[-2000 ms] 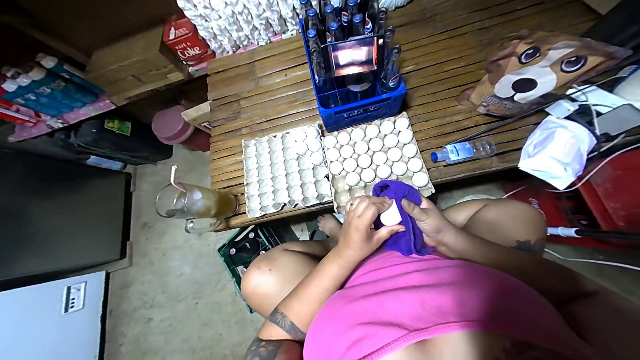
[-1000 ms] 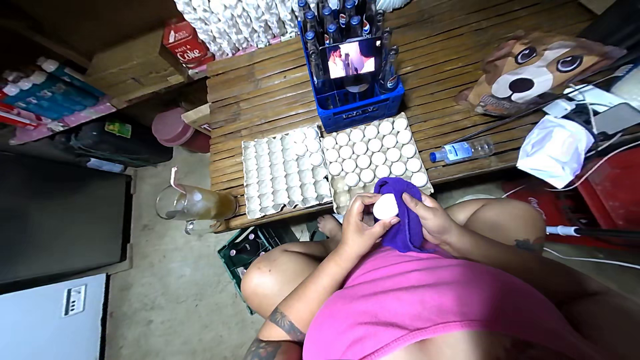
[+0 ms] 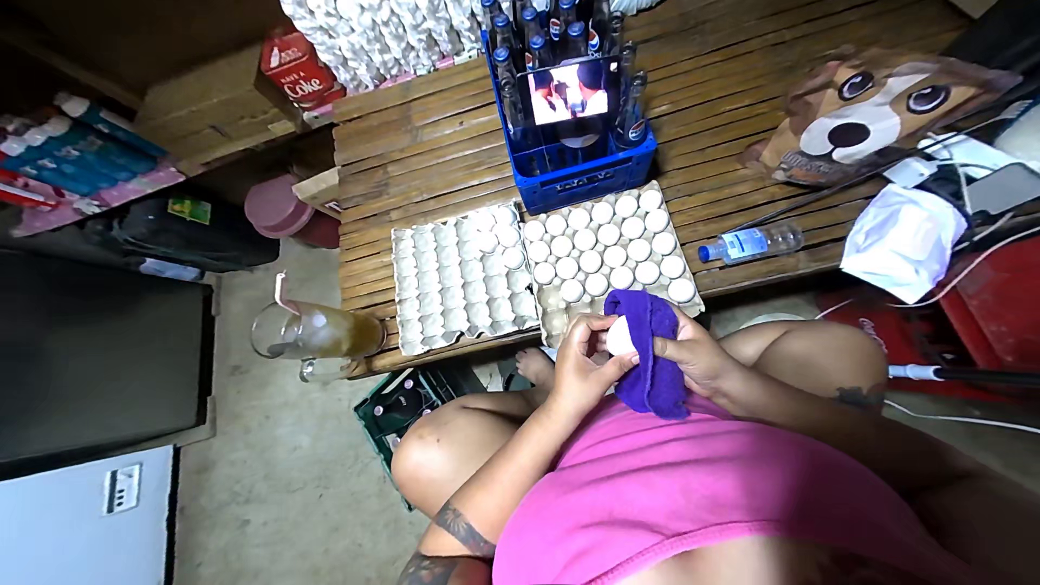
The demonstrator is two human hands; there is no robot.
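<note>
Between my two hands, above my lap, is a white egg (image 3: 621, 335). My left hand (image 3: 591, 355) grips it from the left with thumb and fingers. A purple cloth (image 3: 652, 361) lies against the egg's right side, held by my right hand (image 3: 697, 354), whose thumb is on the cloth's front. Just beyond my hands, a pulp egg tray (image 3: 556, 315) holds many white eggs, with some bare cups along its near edge. Touching it on the left, a second pulp tray (image 3: 443, 284) has several eggs at its upper right corner and bare cups elsewhere.
Behind the trays, a blue crate (image 3: 587, 180) of glass bottles has a lit phone (image 3: 569, 91) at its front. A plastic bottle (image 3: 751, 243) lies right on the slatted table (image 3: 422, 166). A glass pitcher (image 3: 321, 331) stands at the left edge, and a green crate (image 3: 398, 404) below.
Two seconds ago the cloth was bunched around more of the egg; my fingers and the cloth have shifted slightly on it. The trays look the same.
</note>
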